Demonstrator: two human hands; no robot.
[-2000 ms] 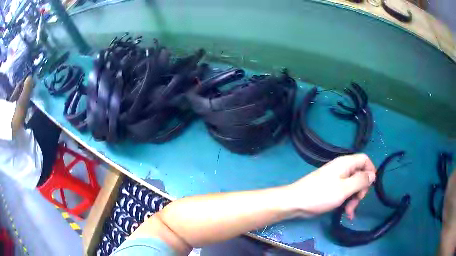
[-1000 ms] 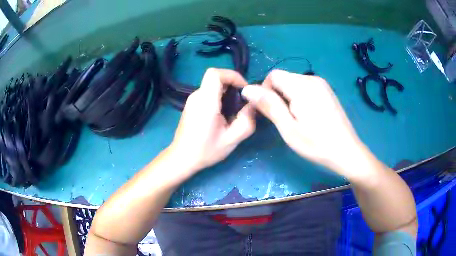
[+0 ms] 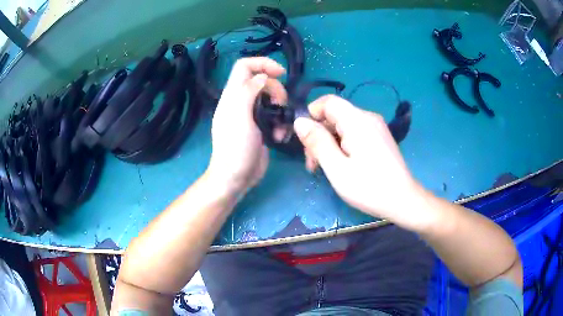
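Observation:
My left hand (image 3: pixel 237 126) is shut on a black yoke (image 3: pixel 268 120), held above the bench mat near the middle. My right hand (image 3: pixel 355 154) pinches a narrow black headband end (image 3: pixel 302 115) right beside the yoke. The fingers partly hide where the two parts meet. The black arc of a headband (image 3: pixel 401 122) shows behind my right hand, its far tip to the right. A thin wire (image 3: pixel 373 84) loops near that tip.
Headband stacks (image 3: pixel 145 105) lie on the left. More nested headbands (image 3: pixel 295 58) lie behind my hands. Loose yokes (image 3: pixel 460 89) and a clear plastic bag (image 3: pixel 517 31) lie at the right. A blue crate (image 3: pixel 460 271) is below the bench edge; a red stool (image 3: pixel 65 287) is lower left.
Both hands stay together at the middle. My left fingers have opened up a little, so the black yoke shows between them. The headband's tip now shows right of my right hand.

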